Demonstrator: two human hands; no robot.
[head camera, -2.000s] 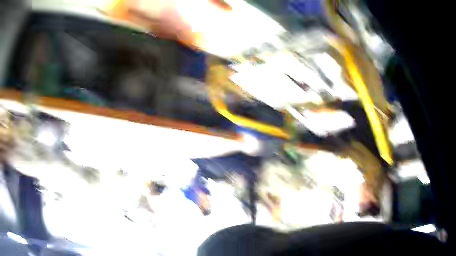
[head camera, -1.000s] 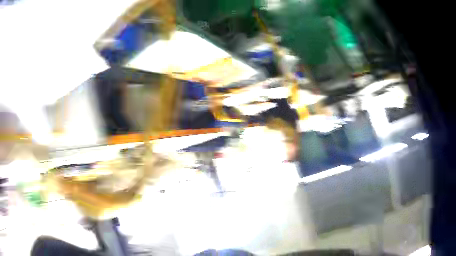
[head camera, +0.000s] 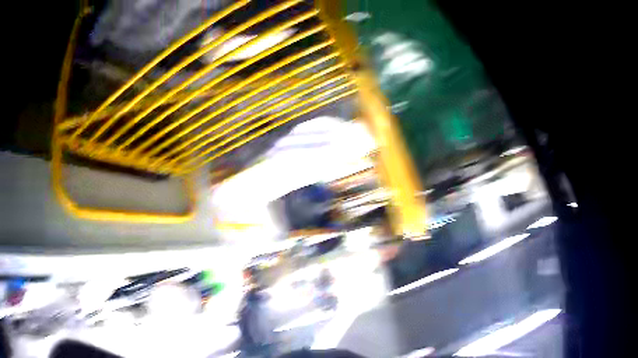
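No hand shows in the head view. Nearest in front is a yellow metal frame rack (head camera: 231, 91) with several thin parallel bars, at the upper left and centre. A rounded loop of yellow tubing hangs from its left end. Shapeless white cloth (head camera: 322, 150) lies just beyond its bars, overexposed. A dark blue shape (head camera: 308, 206) sits below that cloth, too blurred to name.
A thick yellow post or floor line (head camera: 388, 147) runs down right of centre. Green floor (head camera: 448, 91) shows at the upper right. Strip lights (head camera: 495, 249) are at the lower right. Blurred workshop clutter fills the lower left. Black covers the right rim.
The view has swung and moved on. The yellow barred rack now fills the upper left, where white tables and an orange edge showed before. The picture stays blurred.
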